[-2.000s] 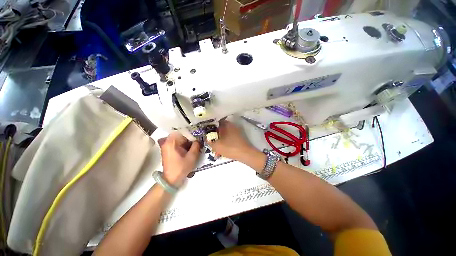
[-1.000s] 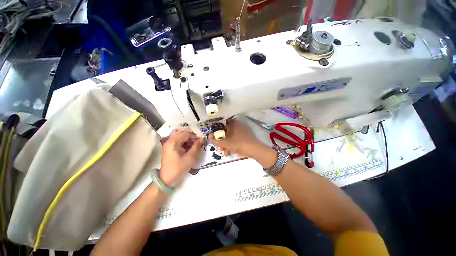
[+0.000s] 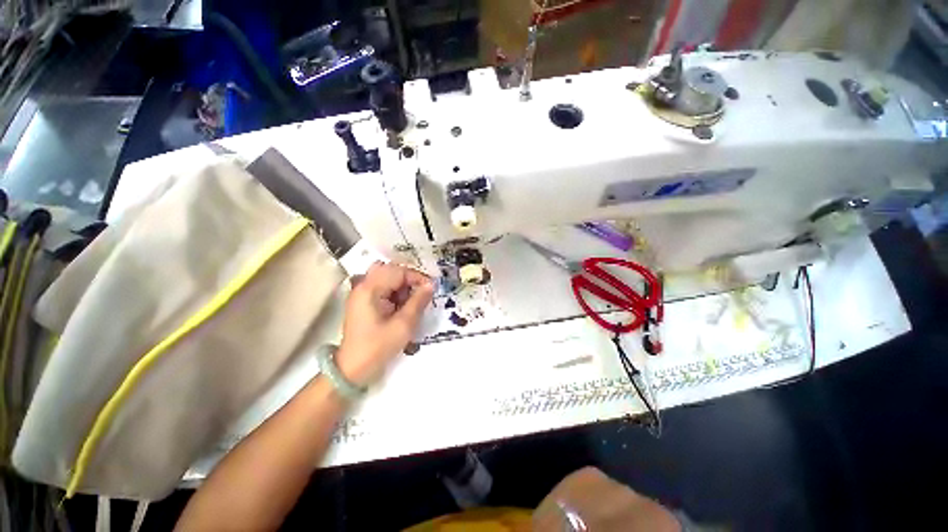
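My left hand [image 3: 383,312] is beside the needle area [image 3: 452,278] of the white sewing machine [image 3: 541,177]. Its thumb and forefinger are pinched together at the left of the presser foot; anything between the fingertips is too small to make out. My right hand [image 3: 608,504] is at the bottom edge, away from the machine, blurred and partly cut off, its fingers not clear. A cream-white knob [image 3: 463,217] sits on the machine head above the needle area.
A beige fabric piece [image 3: 177,270] with yellow piping [image 3: 187,333] lies at left against a grey strip [image 3: 301,197]. Red-handled scissors [image 3: 616,294] lie right of the needle, with a purple-handled tool [image 3: 607,236] behind, thread scraps [image 3: 738,312] further right and a thin black cord [image 3: 637,382] in front.
My right hand has left the needle area and moved back to the bottom edge. My left hand stays pinched by the needle. The view has shifted, so the machine appears further right.
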